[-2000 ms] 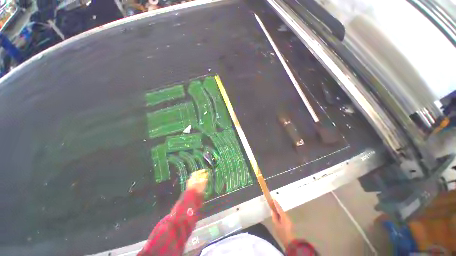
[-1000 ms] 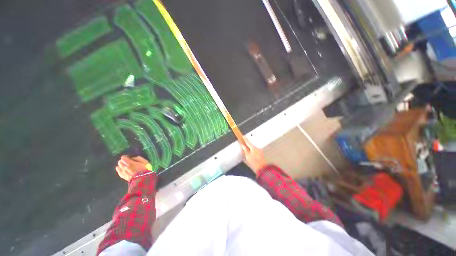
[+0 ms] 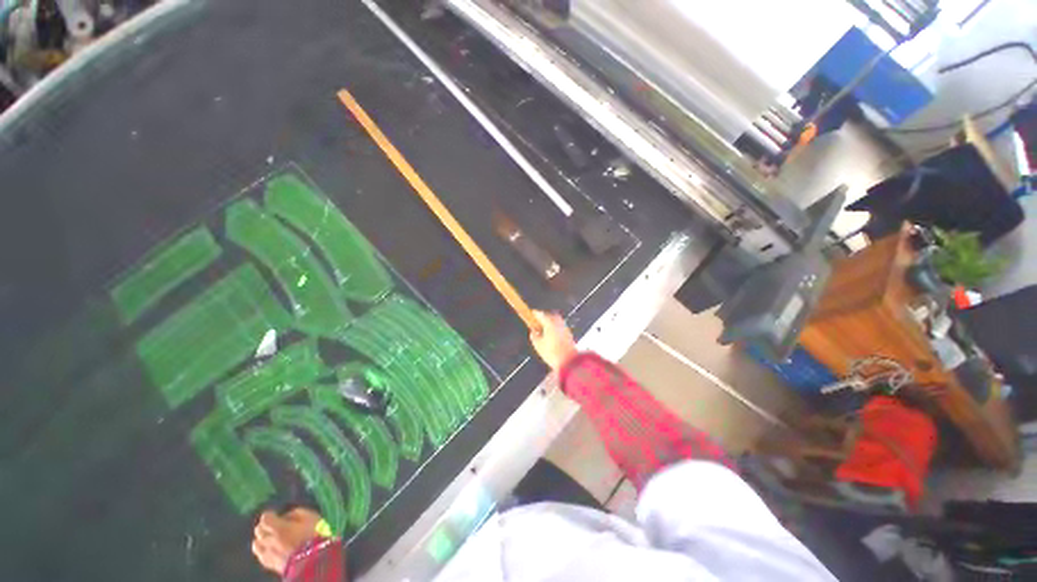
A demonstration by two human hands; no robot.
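My right hand (image 3: pixel 553 341) is closed around the near end of a long orange-brown wooden stick (image 3: pixel 438 209), at the cutting bed's near edge. The stick lies out over the black cutting bed (image 3: pixel 68 239), to the right of the green projected pattern shapes (image 3: pixel 210 330). My left hand (image 3: pixel 284 539) is on the black surface at the bottom of the picture, fingers curled, beside the lower left shapes; whether it holds anything cannot be told. A pale triangle (image 3: pixel 266 343) and a small dark and silver tool (image 3: pixel 361 392) lie within the projection.
A thin silver-white strip (image 3: pixel 478 111), a brown bar tool (image 3: pixel 528 247) and a dark block (image 3: pixel 596 233) lie right of the stick. The metal gantry rail (image 3: pixel 614 114) runs beyond them. A dark control panel (image 3: pixel 779 307) stands at the bed's corner, near a wooden cabinet (image 3: pixel 870 301).
The stick has moved right, off the projection's right edge, and shows orange along its length. My left hand stays near the lower left shapes. The camera view has shifted.
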